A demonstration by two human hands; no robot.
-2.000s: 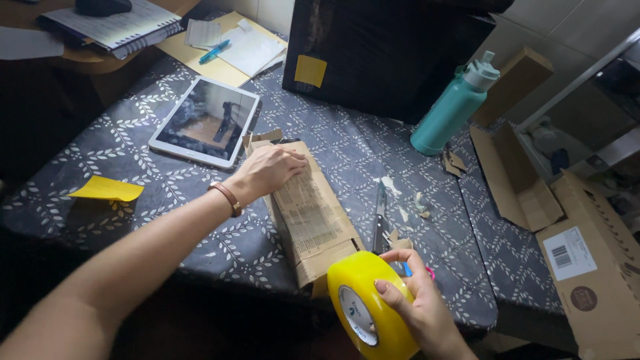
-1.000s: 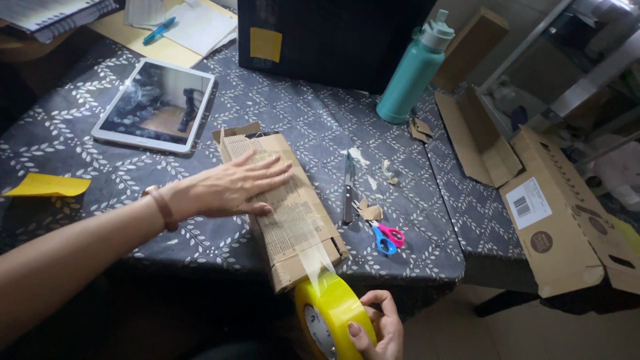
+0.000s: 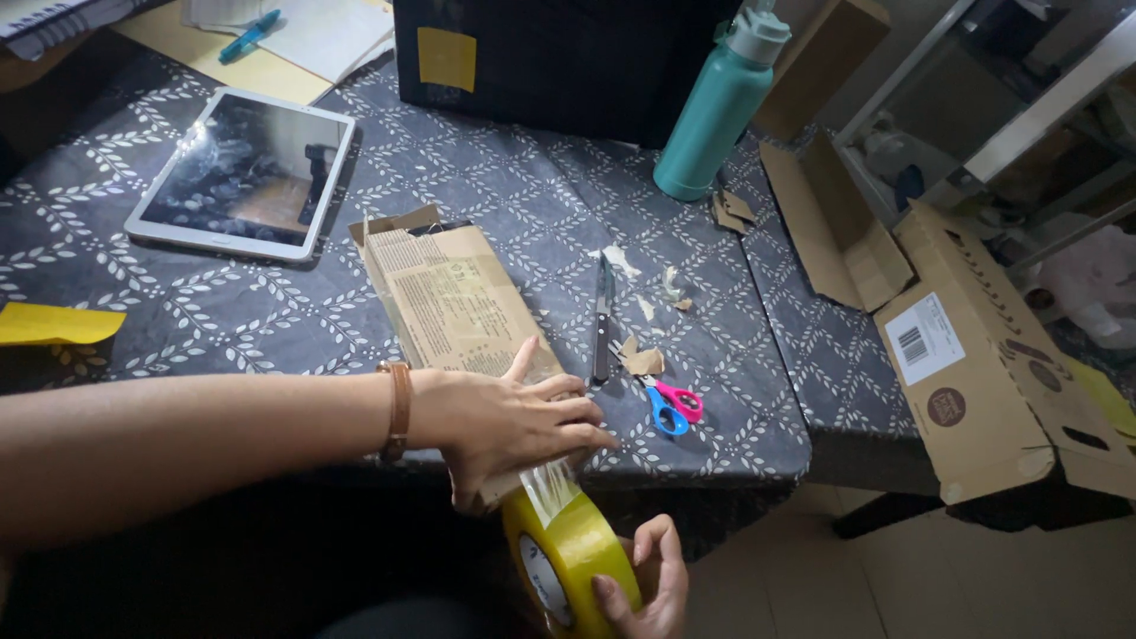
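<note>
A printed cardboard box (image 3: pixel 461 302) lies on the patterned tablecloth, its far end flaps standing up. My left hand (image 3: pixel 524 417) is spread over the near end of the box, pressing on it, and covers much of that end. Below the table edge my right hand (image 3: pixel 648 586) grips a large roll of yellow packing tape (image 3: pixel 586 550). A clear strip of tape (image 3: pixel 550 488) runs from the roll to the box under my left hand. Right of the box lie a knife with a dark handle (image 3: pixel 603 328) and pink-and-blue scissors (image 3: pixel 672 408).
A white tablet (image 3: pixel 244 177) lies at the left, near a yellow paper (image 3: pixel 58 324). A teal bottle (image 3: pixel 719 106) stands beside a large black object (image 3: pixel 568 71) at the back. Opened cardboard packaging (image 3: pixel 985 382) is at the right. Paper scraps (image 3: pixel 643 355) lie by the scissors.
My left hand has moved from the far part of the box to its near end. The tape strip, visible between box and roll one second ago, is now partly under that hand.
</note>
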